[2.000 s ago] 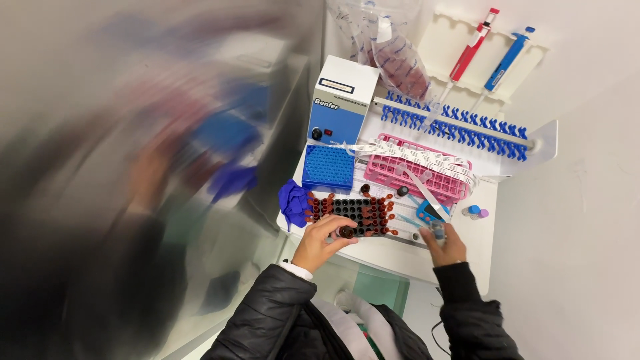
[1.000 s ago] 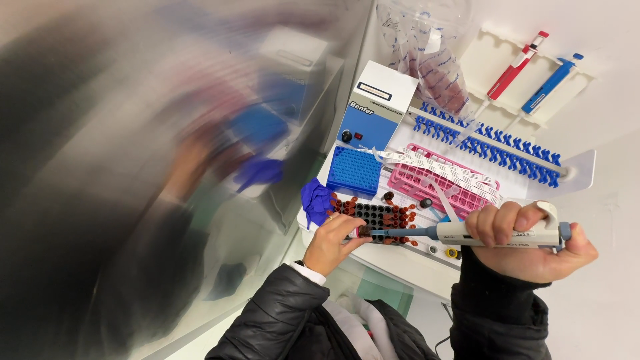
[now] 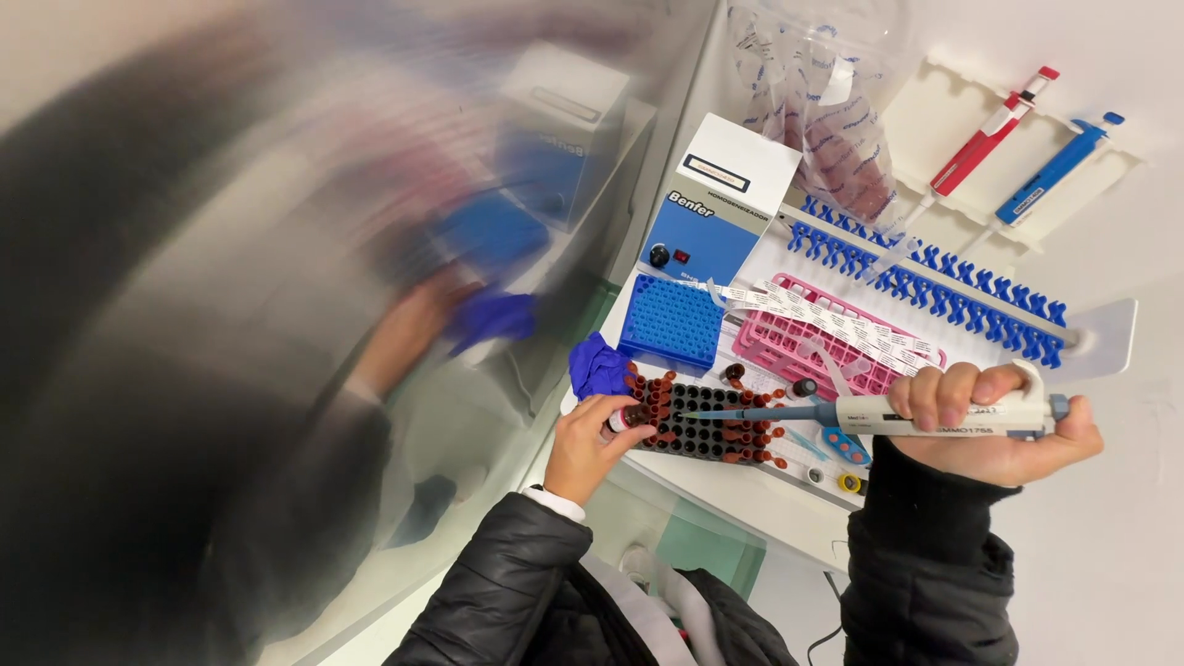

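My left hand (image 3: 592, 442) grips a small dark vial with a pale label (image 3: 629, 418) at the left end of a black tube rack (image 3: 708, 400). Brown-red microtubes with their caps raised stand in both ends of the rack. In my right hand (image 3: 980, 421) is a white and grey micropipette (image 3: 911, 414), held almost level, its fingers wrapped round the body and the thumb near the plunger. The pipette's tip (image 3: 689, 415) points left, over the rack's middle and close to the vial; the tip is not seen inside the vial.
Behind the rack are a blue tube box (image 3: 673, 319), a blue glove (image 3: 597, 367), a Benfer homogenizer (image 3: 717, 208) and a pink rack (image 3: 814, 338) under label strips. Red (image 3: 985, 143) and blue (image 3: 1054, 176) pipettes hang by a tube rocker (image 3: 925, 268). A reflective panel stands left.
Two seconds ago my right hand was at the small items right of the rack, without the pipette; one second ago it held it. The pipette's tip has since drawn slightly back from the vial.
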